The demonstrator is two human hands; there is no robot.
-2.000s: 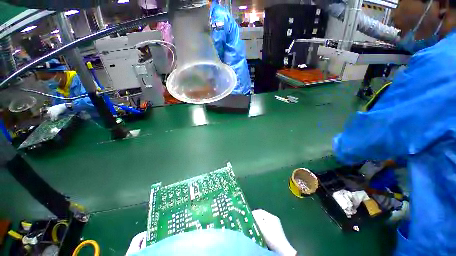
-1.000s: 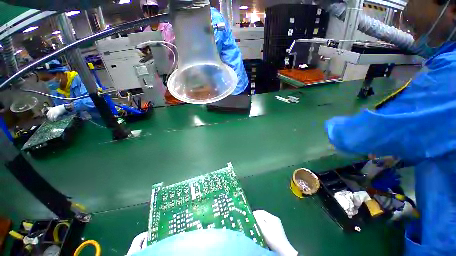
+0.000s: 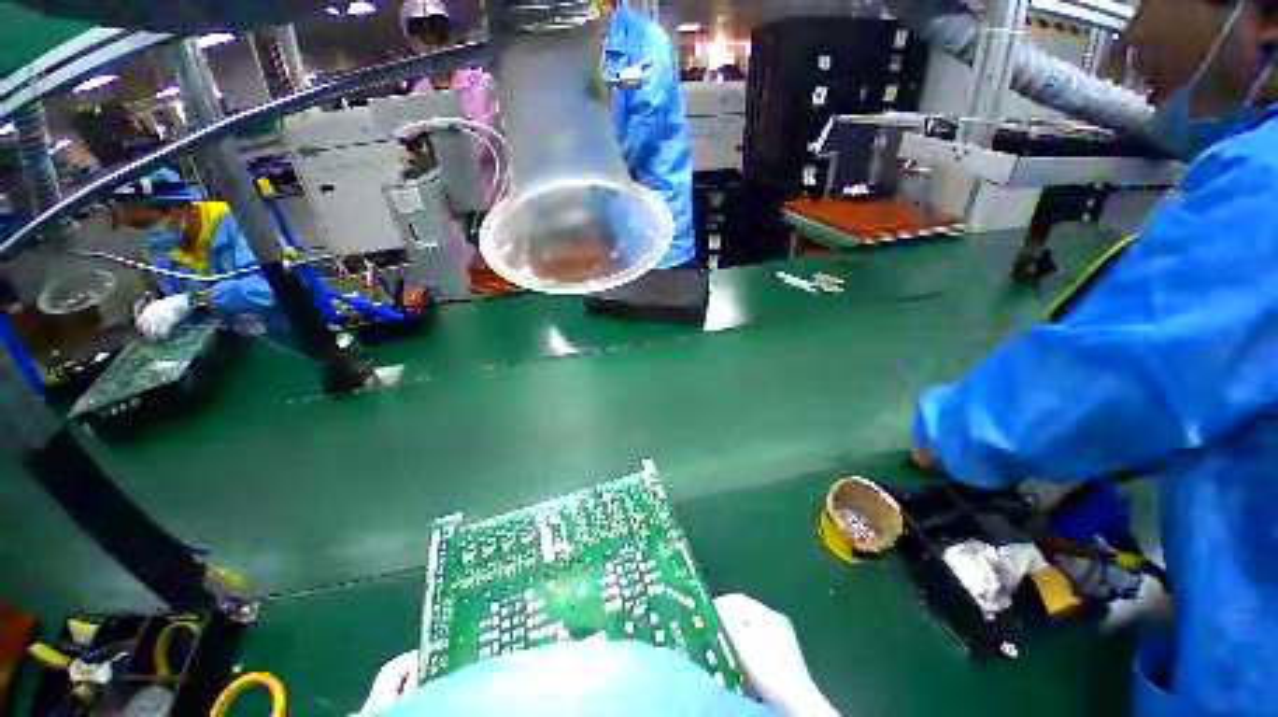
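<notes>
A green circuit board [image 3: 568, 574] with dense silver-white solder points is held up in front of me, tilted, its far edge over the green bench. My left hand [image 3: 394, 681], in a white glove, is at the board's left edge and mostly hidden by a blue sleeve or smock. My right hand [image 3: 768, 653], in a white glove, grips the board's right edge. The blue cloth covers the board's near part. The fingers under the board are hidden.
A clear fume hood [image 3: 576, 238] hangs ahead. A yellow tin [image 3: 859, 518] and black parts box [image 3: 967, 567] are right, beside a coworker's blue sleeve [image 3: 1079, 392]. A black toolbox [image 3: 119, 670] and yellow ring [image 3: 248, 695] are left. Another person works far left.
The coworker's arm at the right has shifted over the bench near the parts box. The whole view has moved slightly. My hands still hold the board in the same way.
</notes>
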